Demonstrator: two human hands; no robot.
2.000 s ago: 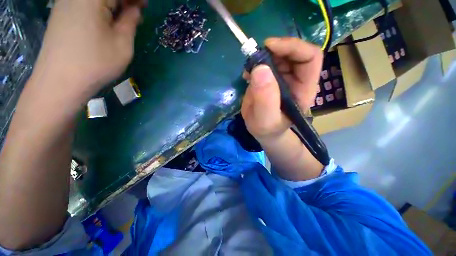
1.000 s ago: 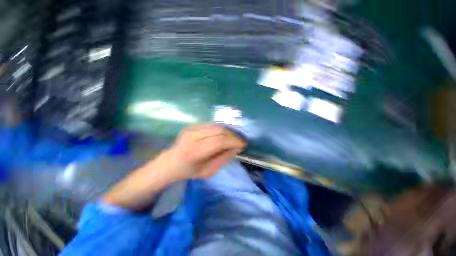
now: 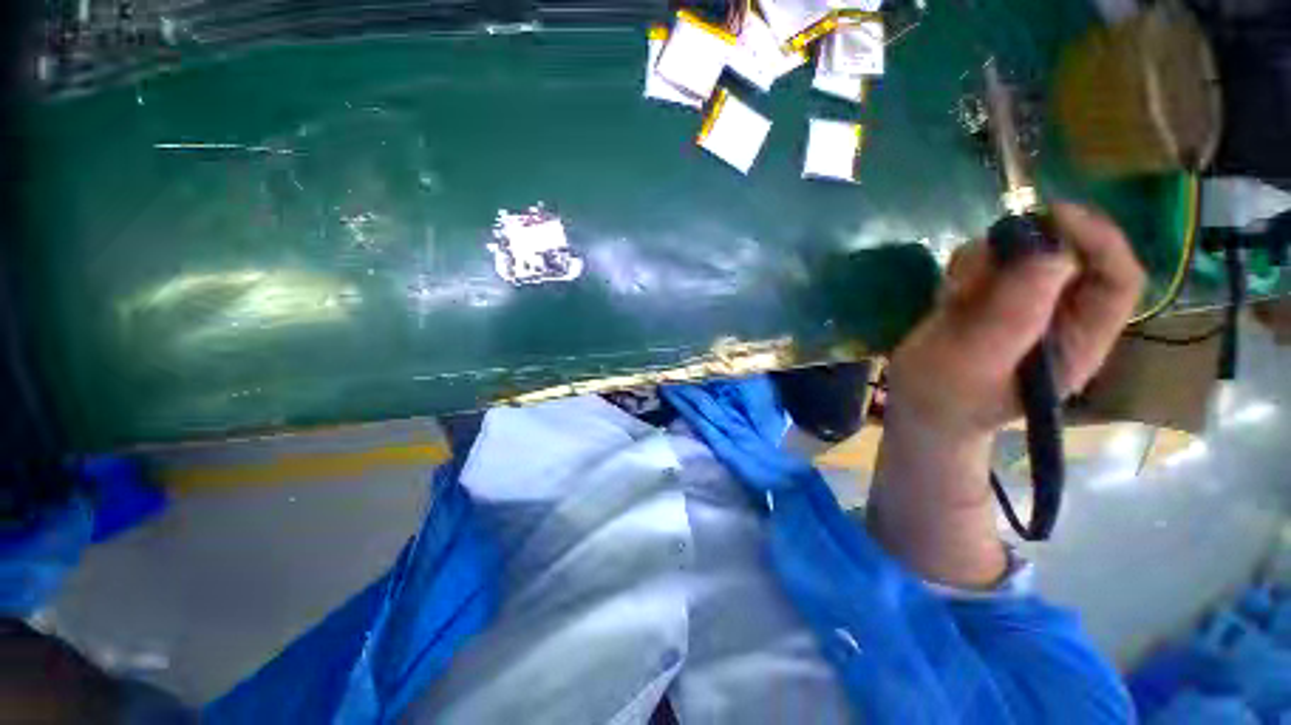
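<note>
My right hand (image 3: 991, 319) holds the black handle of a soldering iron (image 3: 1022, 213) at the right of the bench. Its silver barrel points up, over a small dark pile (image 3: 977, 116). A small board (image 3: 534, 247), whitish with dark marks, lies alone on the green mat left of centre. Several white pouch cells with yellow tape, one of them nearest the front (image 3: 833, 149), lie at the top centre, some overlapping. My left hand is not in view.
A round tan-brown container (image 3: 1140, 92) stands right of the iron. A yellow-green wire (image 3: 1186, 241) hangs by the bench's right end. Cardboard boxes (image 3: 1154, 380) are below it. The worn front edge (image 3: 609, 383) runs before me. Blue fabric (image 3: 128, 496) shows at left.
The view has swung about. My left hand, near the bench's front edge one second ago, has left the picture. My right hand with the iron shows clearly again.
</note>
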